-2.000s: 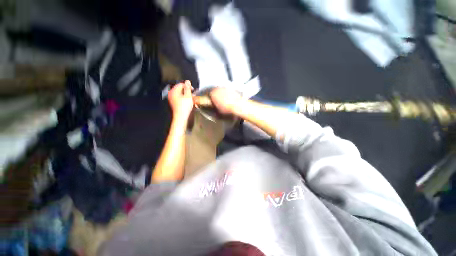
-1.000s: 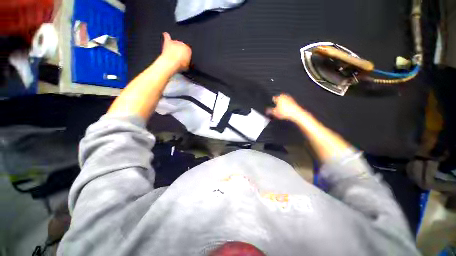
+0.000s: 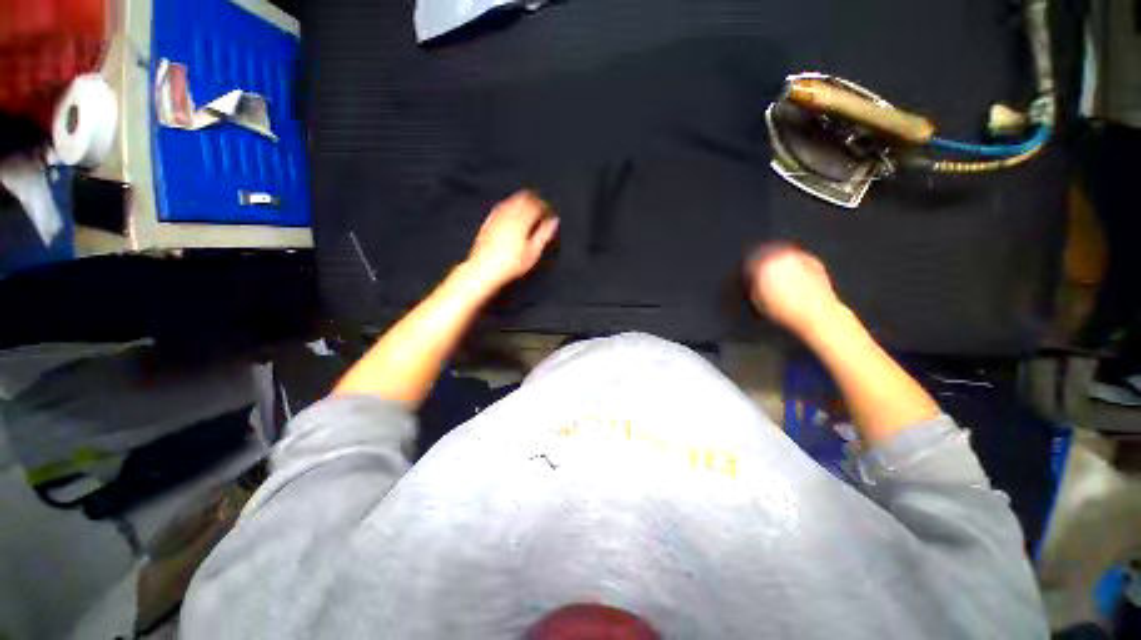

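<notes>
My left hand [image 3: 513, 238] is low over the black table cover [image 3: 676, 125], left of centre, with its fingers bent. My right hand [image 3: 791, 285] is blurred and closed-looking, near the front edge at the right. Dark fabric [image 3: 613, 206] with faint creases seems to lie between my hands; its outline is lost against the black cover. Whether either hand grips it cannot be told. The steam iron [image 3: 838, 138], with a pale-rimmed plate and wooden handle, rests beyond my right hand.
A blue-fronted box [image 3: 225, 156] with paper scraps stands at the left, beside a white roll [image 3: 88, 121]. A pale fabric piece [image 3: 466, 13] is at the far edge. A blue hose and yellowish ribbed hose [image 3: 988, 160] run right from the iron. Fabric heaps lie lower left.
The iron, held two seconds ago, stands on the table. The pale panel with black strips is no longer visible between my hands. My left hand has moved nearer and right, my right hand slightly right.
</notes>
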